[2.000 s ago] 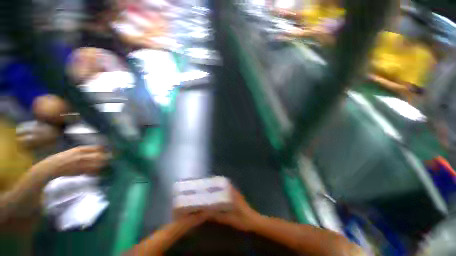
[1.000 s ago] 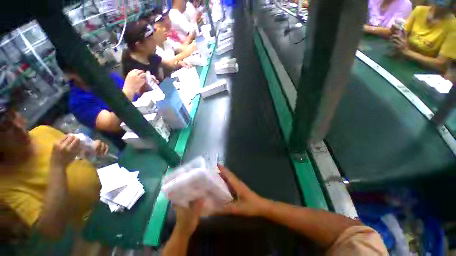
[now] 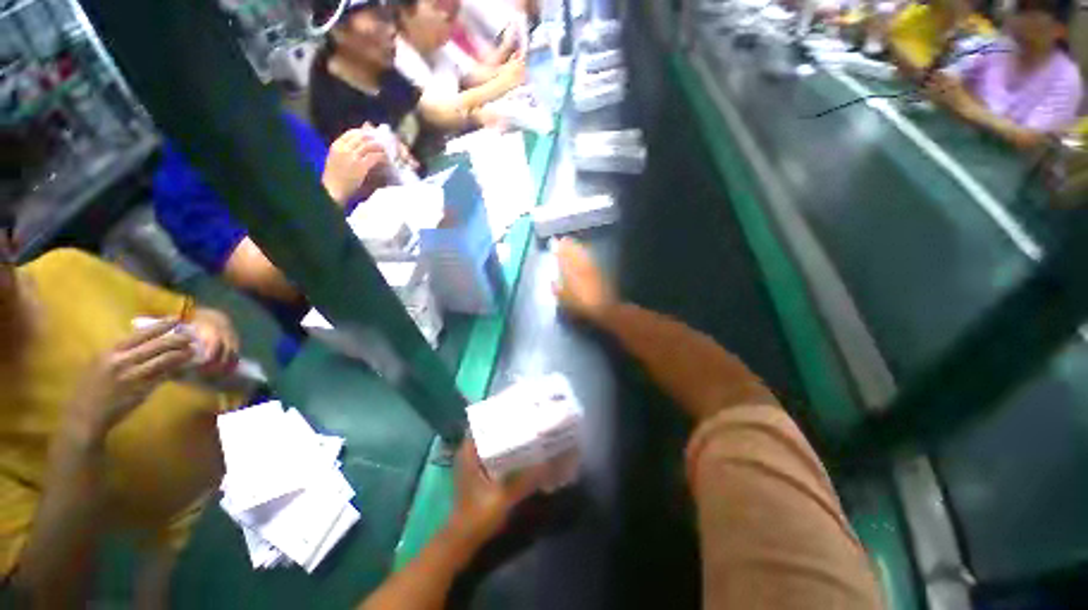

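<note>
My left hand (image 3: 487,495) holds a small group of white product boxes (image 3: 525,427) at the near left edge of the conveyor belt (image 3: 668,441). My right hand (image 3: 581,280) reaches forward over the belt, just short of a white box (image 3: 576,215) lying crosswise there. Something small and white shows at its fingertips; whether the hand grips it I cannot tell. More white boxes (image 3: 610,151) lie spaced along the belt farther away.
A green post (image 3: 274,226) slants across the left. A fanned pile of white leaflets (image 3: 286,489) lies on the green side table (image 3: 370,411). A blue bin (image 3: 463,256) stands by the belt. Coworkers sit along the left; others are at the far right.
My right hand has left the group of boxes and moved forward along the belt. My left hand now holds the group alone, slightly farther right. The view has shifted.
</note>
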